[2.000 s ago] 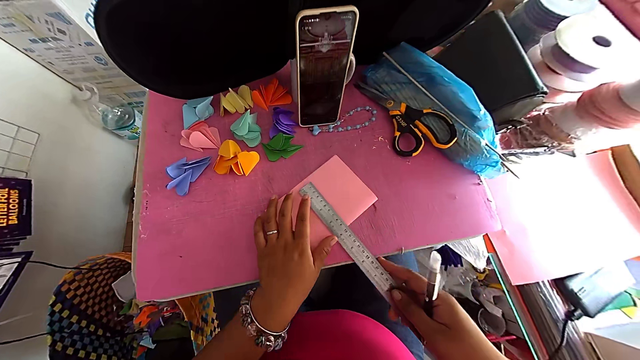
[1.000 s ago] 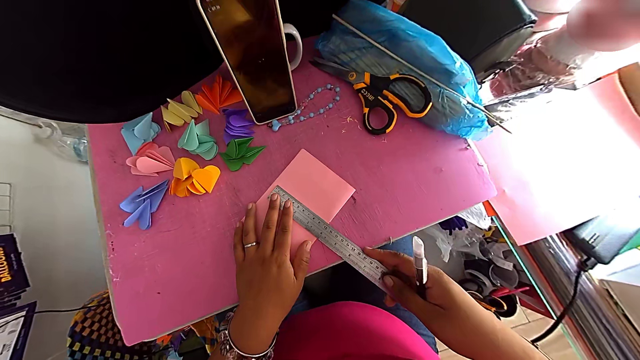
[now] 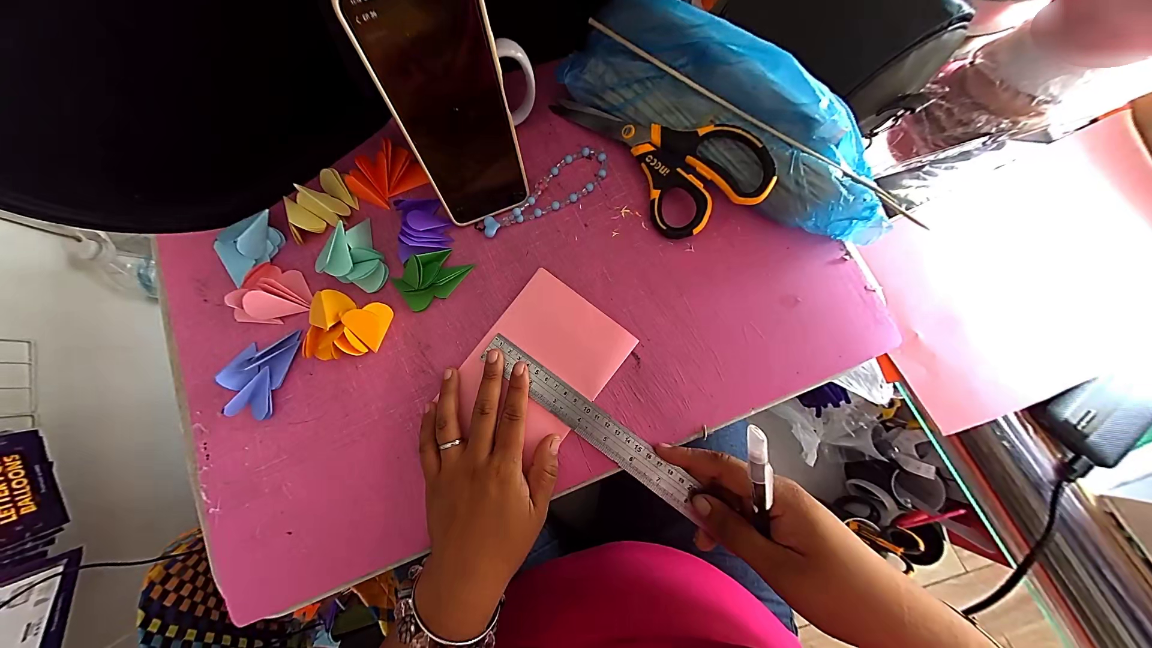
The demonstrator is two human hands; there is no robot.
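Note:
A folded pink paper piece (image 3: 567,328) lies on the pink tabletop, with a metal ruler (image 3: 598,427) laid slantwise across it. My left hand (image 3: 486,486) rests flat, fingertips on the ruler's upper-left end and palm down beside the paper, covering part of it. My right hand (image 3: 765,522) grips the ruler's lower-right end between thumb and fingers. A white-capped pen (image 3: 759,459) is tucked in that same hand. Left of the paper lie folded paper petals, among them orange-yellow ones (image 3: 346,326) and green ones (image 3: 430,279).
A phone (image 3: 450,108) stands at the back in front of a white mug handle (image 3: 522,81). A blue bead bracelet (image 3: 562,184) and black-and-orange scissors (image 3: 679,171) lie near it, beside a blue plastic bag (image 3: 720,72). Pink sheets (image 3: 972,360) lie to the right.
Both hands stay on the ruler over the pink paper. The view has shifted toward the right and closer since the first frame.

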